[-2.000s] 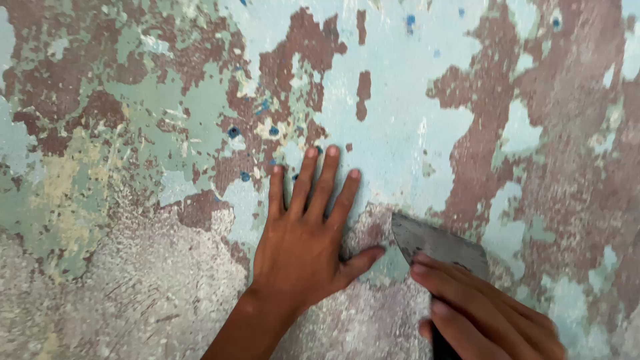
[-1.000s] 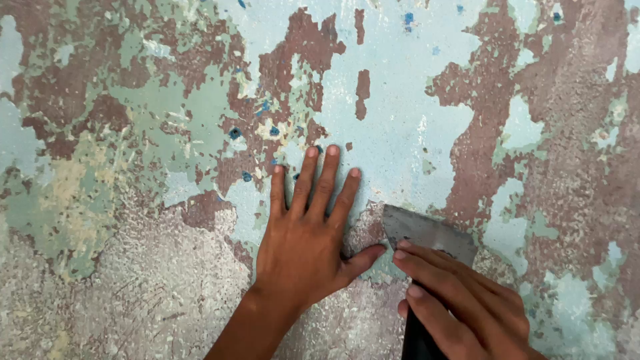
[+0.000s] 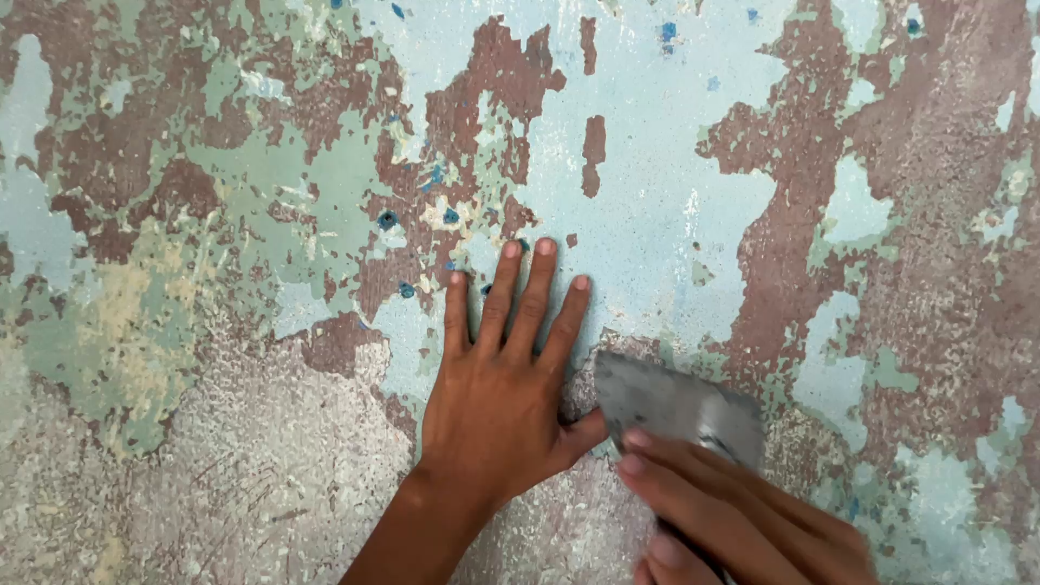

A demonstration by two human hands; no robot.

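Note:
A wall with worn, peeling paint (image 3: 642, 187) fills the head view, in pale blue, green and reddish-brown patches. My left hand (image 3: 508, 406) lies on it just below the middle, palm down with fingers spread and holding nothing. At the lower right my right hand (image 3: 731, 512) grips a metal scraper (image 3: 682, 398) with a wide blade and a dark handle, mostly hidden by the fingers. The blade's left corner is beside my left thumb and overlaps its tip in view. Whether blade and thumb touch cannot be told.
Small blue-rimmed holes (image 3: 387, 219) dot the wall above and left of my left hand. Rough greyish bare plaster (image 3: 268, 455) spreads over the lower left. Brown patches with flaking edges (image 3: 796, 187) run down the right side.
Over the last two seconds the scraper has shifted a little along the wall near my left thumb, most recently downward. My left hand has stayed in place.

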